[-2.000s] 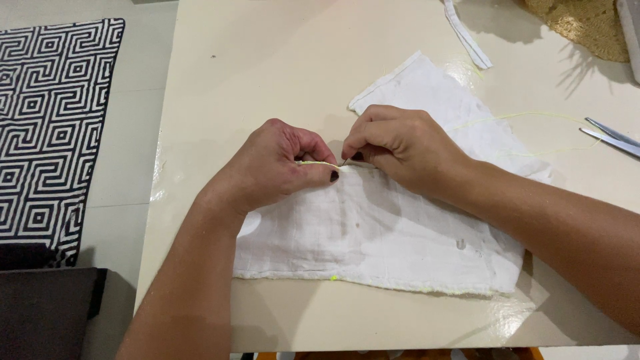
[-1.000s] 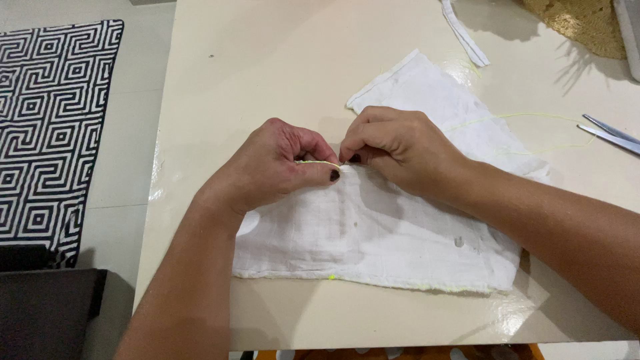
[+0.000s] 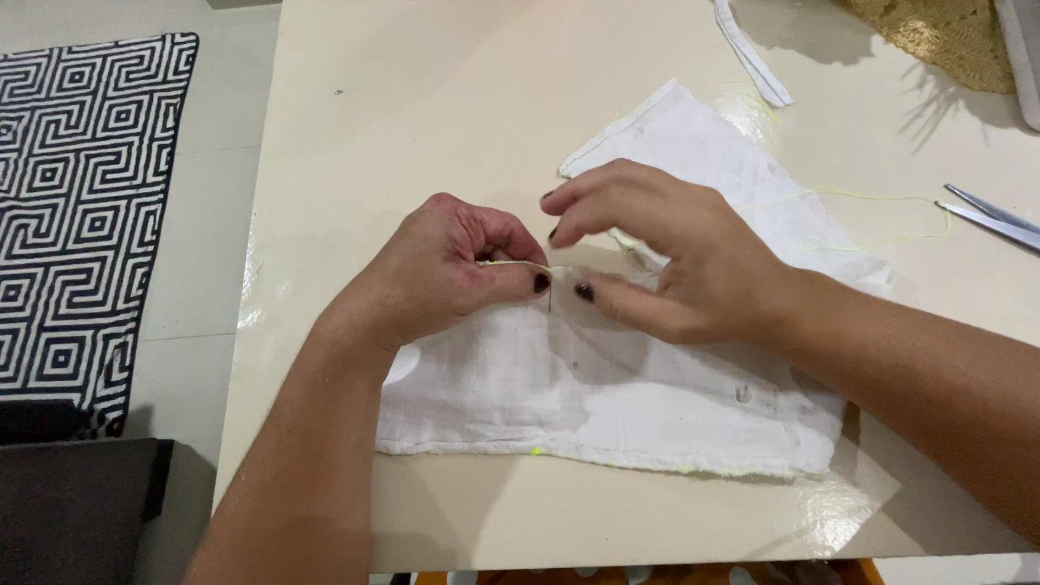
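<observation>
A white cloth (image 3: 650, 406) with neon yellow stitching along its lower hem lies on the cream table. My left hand (image 3: 463, 268) pinches the cloth's upper folded edge between thumb and forefinger. Just beside that thumb tip, a thin sewing needle (image 3: 550, 294) sticks out of the edge, pointing down. My right hand (image 3: 674, 252) is over the cloth to the right of the needle, its fingers spread and its thumb apart from them, holding nothing that I can see. Fine yellow thread (image 3: 877, 197) loops from the cloth across the table towards the scissors.
Metal scissors (image 3: 991, 218) lie at the right edge of view, partly out of frame. A narrow white fabric strip (image 3: 751, 53) rests near the top, left of a gold woven mat (image 3: 934, 36). The table's left edge borders a tiled floor with a black-and-white patterned rug (image 3: 89, 203).
My right hand has opened and its fingers have lifted off the cloth's edge, where they were pinching beside my left hand. The needle now shows. My left hand has stayed in place.
</observation>
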